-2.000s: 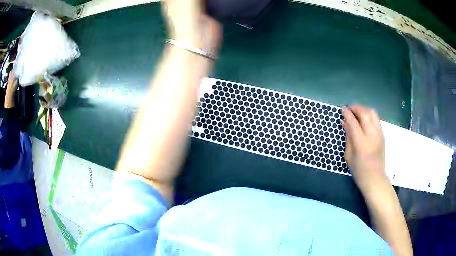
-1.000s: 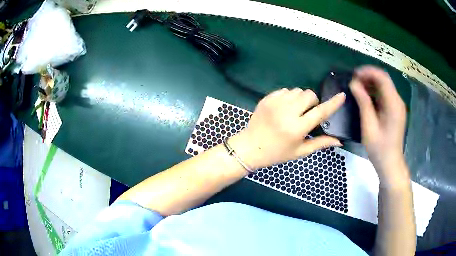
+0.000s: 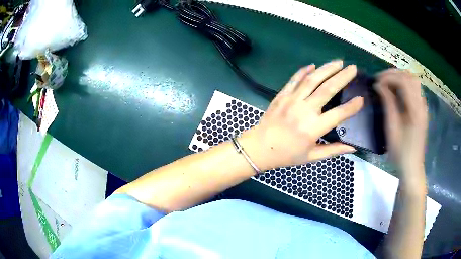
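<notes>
The black corded unit (image 3: 358,124) lies flat at the right, over part of the dot sheet. My left hand (image 3: 298,119) rests on its left side with fingers spread over the top face, steadying it. My right hand (image 3: 404,109) is blurred at the unit's right edge, fingers bent; whether it holds a dot cannot be told. A round recess shows near the unit's lower left corner. The white backing sheet (image 3: 373,189) runs under my left hand and the unit, with rows of black dots (image 3: 323,184). The bundled power cord (image 3: 215,29) leads from the unit to the upper left.
The power plug (image 3: 144,7) lies at the top left. A crumpled plastic bag (image 3: 49,28) and a small tied bag with a paper tag (image 3: 48,109) are at the left bench edge. A worn cream rail (image 3: 323,24) curves along the far side.
Since two seconds ago the unit has come onto the bench over the sheet, and both hands are at it. In the last second my left fingers spread further over it and the view shifted slightly.
</notes>
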